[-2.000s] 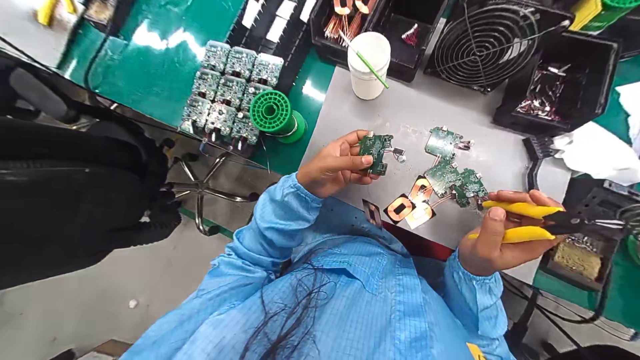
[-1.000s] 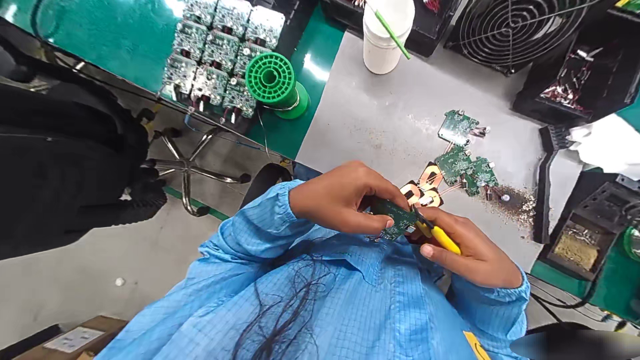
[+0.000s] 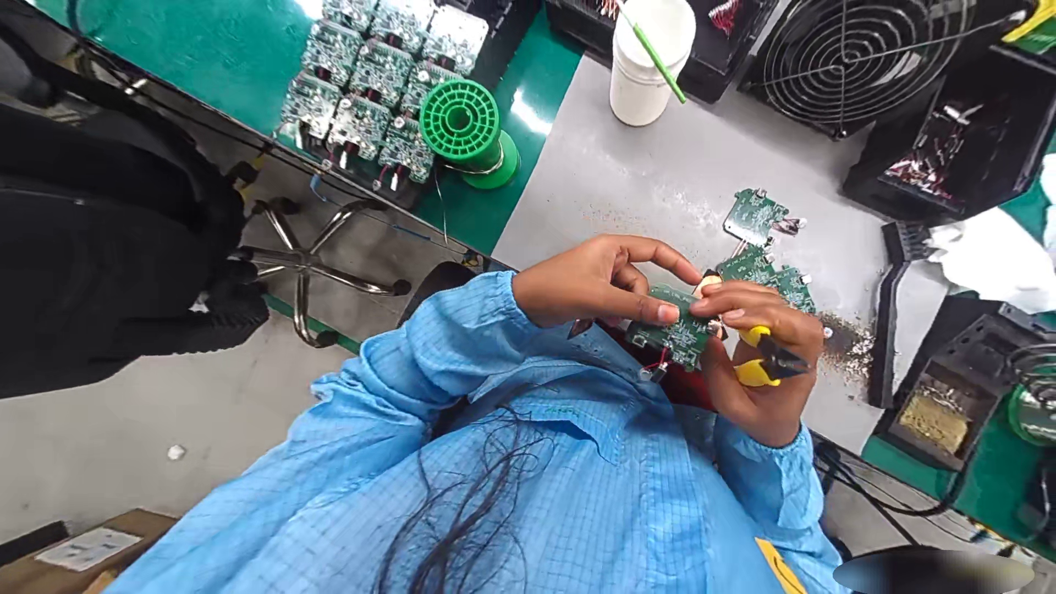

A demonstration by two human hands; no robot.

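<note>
Between my hands is a green circuit board, its face with solder points turned up and a small part on a red wire at its lower edge. My left hand pinches it from the left with thumb and fingers. My right hand touches the board's right edge with its fingertips and keeps yellow-handled cutters in the palm, jaws pointing right. A copper coil shows partly behind the fingers. Several more green boards lie on the grey mat just beyond my right hand.
A white bottle with a green stick, a green solder spool and rows of circuit boards stand farther back. A fan, a black parts bin, a black brush and a soldering-iron stand with sponge are at the right.
Two seconds ago my hands were apart, the cutters held out at the right; now both hands meet at the board. The cutters have turned back into my right palm. The view has moved closer.
</note>
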